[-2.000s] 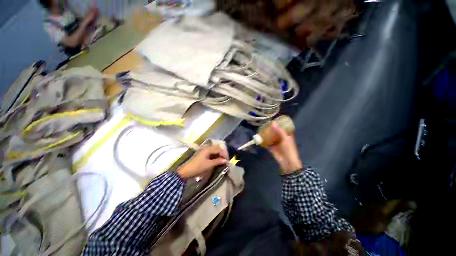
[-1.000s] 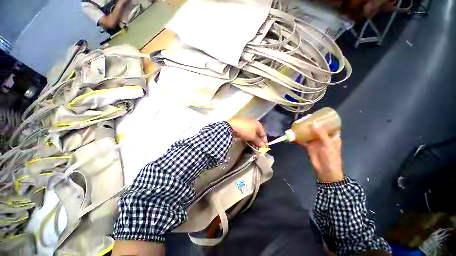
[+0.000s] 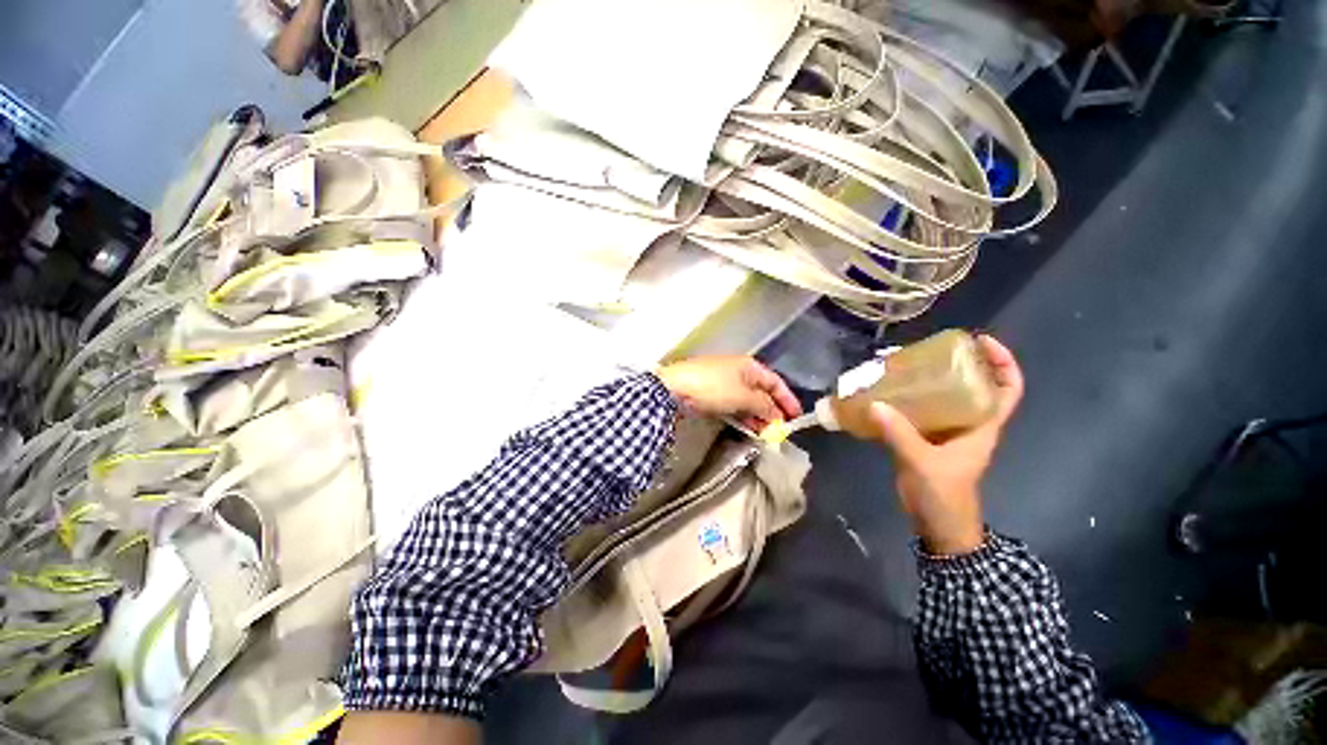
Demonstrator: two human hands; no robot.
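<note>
A beige tote bag (image 3: 699, 546) with a small blue mark on its front lies tilted across my lap at the table edge, its zipper (image 3: 662, 510) running along the mouth. My left hand (image 3: 728, 390) pinches the zipper end (image 3: 776, 434), a small yellow tip at the bag's upper corner. My right hand (image 3: 953, 459) holds the amber glue bottle (image 3: 917, 386) on its side, fingers around its base. The bottle's pale nozzle points left and meets the yellow tip; the exact contact is too small to tell.
A stack of beige bags (image 3: 640, 88) lies on the white table (image 3: 480, 313), its looped handles hanging over the right edge. Overlapping bags with yellow edges (image 3: 313, 277) cover the left side. A person's arm (image 3: 296, 37) shows at the top left. A stool (image 3: 1121, 73) stands at the upper right.
Since the first frame, the bottle has come to the yellow tip. Over the last second my right hand has shifted its grip toward the bottle's base. The view has also shifted.
</note>
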